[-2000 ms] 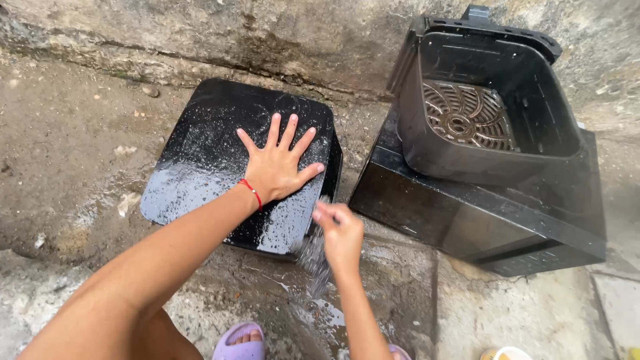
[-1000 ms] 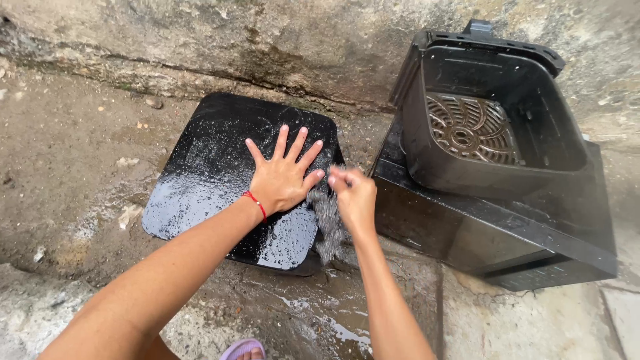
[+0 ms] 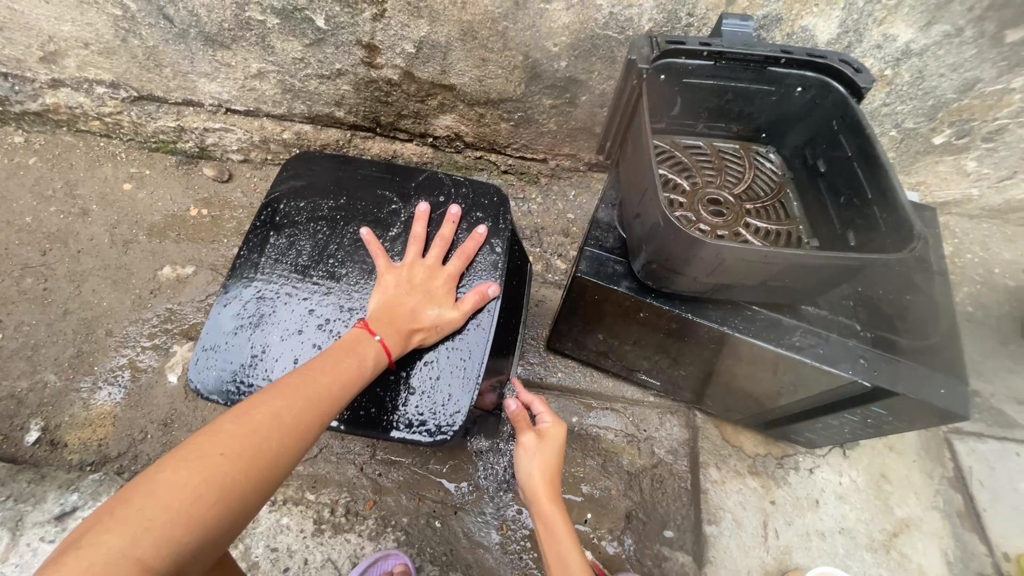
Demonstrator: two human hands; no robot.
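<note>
A glossy black appliance housing (image 3: 320, 264) with rounded corners stands on the wet ground, its top covered with water drops and a soapy-looking film. My left hand (image 3: 422, 292), with a red string bracelet at the wrist, lies flat on that top near its right edge, fingers spread. Low at the housing's right side is my right hand (image 3: 538, 436), thumb and forefinger brought close together at its lower corner. A small glinting patch shows at those fingertips, and glittering water or strands show below; which of these it is, and whether the fingers hold anything, I cannot tell.
To the right, a black air fryer basket (image 3: 768, 276) with a slotted metal crisper plate (image 3: 720, 196) rests on a black microwave oven (image 3: 640, 340). A rough stained wall (image 3: 480, 72) runs behind. A lilac sandal (image 3: 382, 562) shows at the bottom edge.
My right hand has moved down along the housing's right side since one second ago. My left hand stays spread on the top.
</note>
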